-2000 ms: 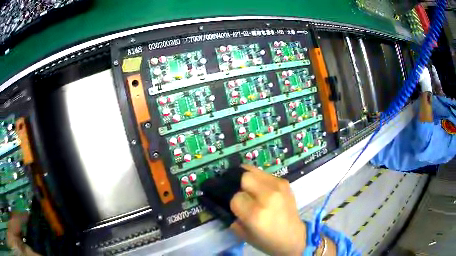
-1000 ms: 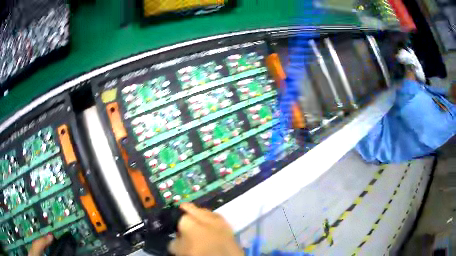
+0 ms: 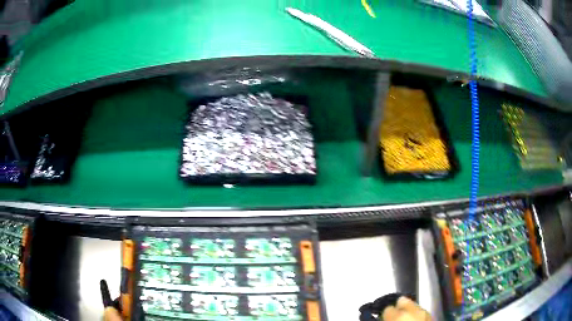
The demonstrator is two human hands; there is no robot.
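A black pallet (image 3: 307,229) holds rows of small green circuit boards (image 3: 213,274) at the bottom centre, with orange strips at its ends. My left hand (image 3: 112,308) is at the pallet's left end, mostly cut off by the bottom edge. One finger with a black cot points up. My right hand (image 3: 401,310) is over the gap to the right of this pallet, also cut off, with black cots on its fingertips. Both hands are blurred, and I cannot tell if either holds anything. A black bin of silver capacitors (image 3: 249,138) lies on the green shelf beyond.
A black tray of yellow components (image 3: 413,135) is right of the capacitor bin, past a grey divider (image 3: 376,122). A second pallet (image 3: 492,257) is at the right, and part of another is at far left. A blue coiled cord (image 3: 475,125) hangs at the right. Small bins are at far left.
The view has swung up and left, bringing the shelf and bins into sight and the other person out of it. My hands are now wide apart, low in the picture, and off the boards.
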